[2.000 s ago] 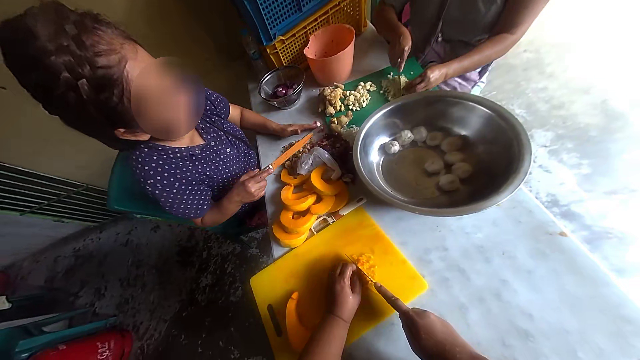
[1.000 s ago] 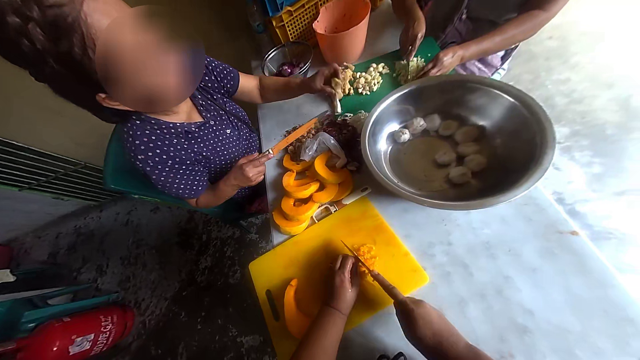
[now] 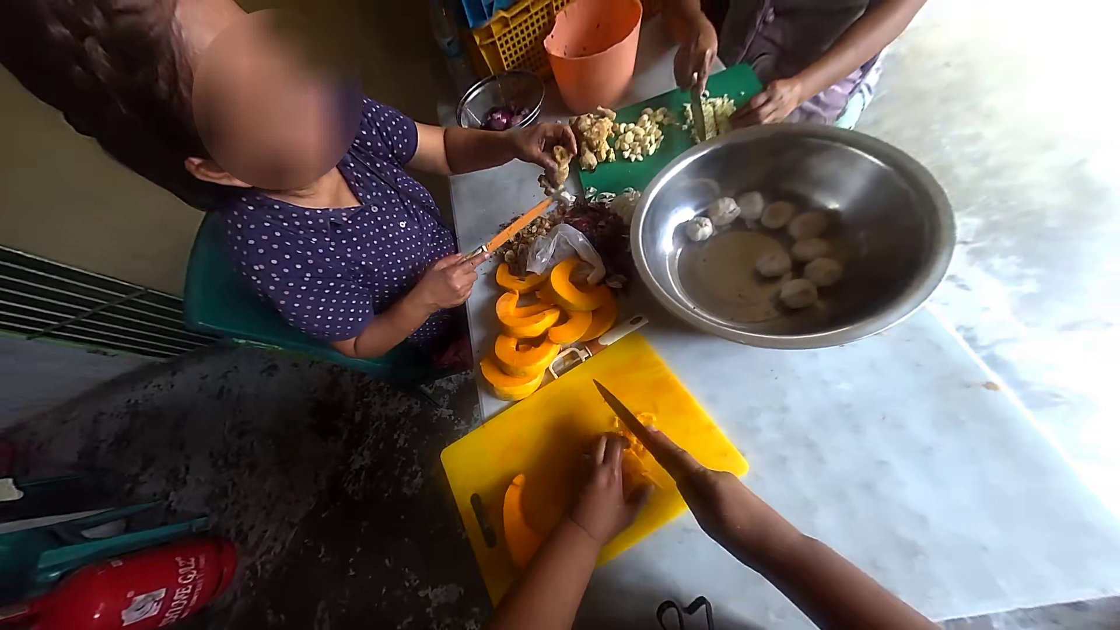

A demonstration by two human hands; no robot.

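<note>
On the yellow cutting board (image 3: 560, 437), my left hand (image 3: 610, 490) rests with bent fingers at the small orange squash pieces (image 3: 637, 429); whether it grips any is hidden. My right hand (image 3: 722, 503) holds a kitchen knife (image 3: 626, 409) by its handle, the blade pointing up and left over the pieces. A curved squash slice (image 3: 520, 522) lies left of my left hand. More thick squash slices (image 3: 523, 354) are piled beyond the board's far left edge, beside a peeler (image 3: 570, 359).
A steel basin (image 3: 792, 328) holds several pale round pieces. A co-worker (image 3: 350, 236) at left holds an orange-bladed knife (image 3: 522, 225) and a ginger piece. Another person's hands (image 3: 696, 57) cut on a green board (image 3: 612, 179). An orange bucket (image 3: 595, 66) and glass bowl (image 3: 468, 109) stand behind.
The co-worker at left has lifted a ginger piece from beside the green board to near the orange knife. My knife's blade has tilted further up and left over the squash.
</note>
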